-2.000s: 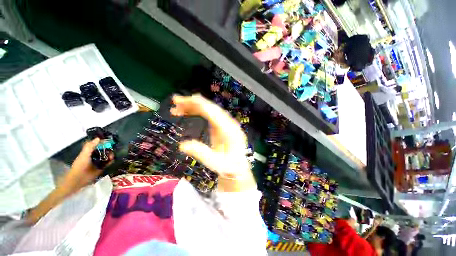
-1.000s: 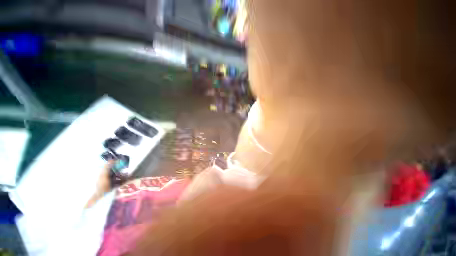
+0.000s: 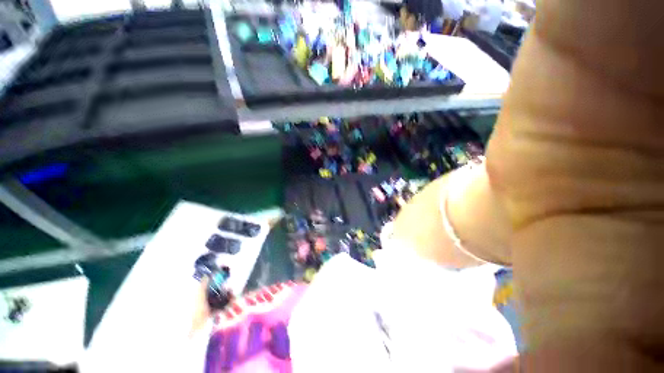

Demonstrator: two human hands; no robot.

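Note:
My left hand is small and blurred at the lower left. It holds a black part with a teal clip over the near end of the white tray. Dark black parts lie in a row on that tray. My right hand is huge and blurred against the lens and cut off by the right edge; its fingertips do not show. The black compartment tray holds multicoloured clips and clipped parts, partly hidden by my right forearm.
A raised shelf crosses behind the work, with a heap of bright loose clips in a black tray. Large black trays stand at the upper left. A second white tray is at the lower left.
The view has swung, bringing the upper-left black trays in. My right hand has moved from over the compartment tray up to the lens. My left hand still holds the clipped part.

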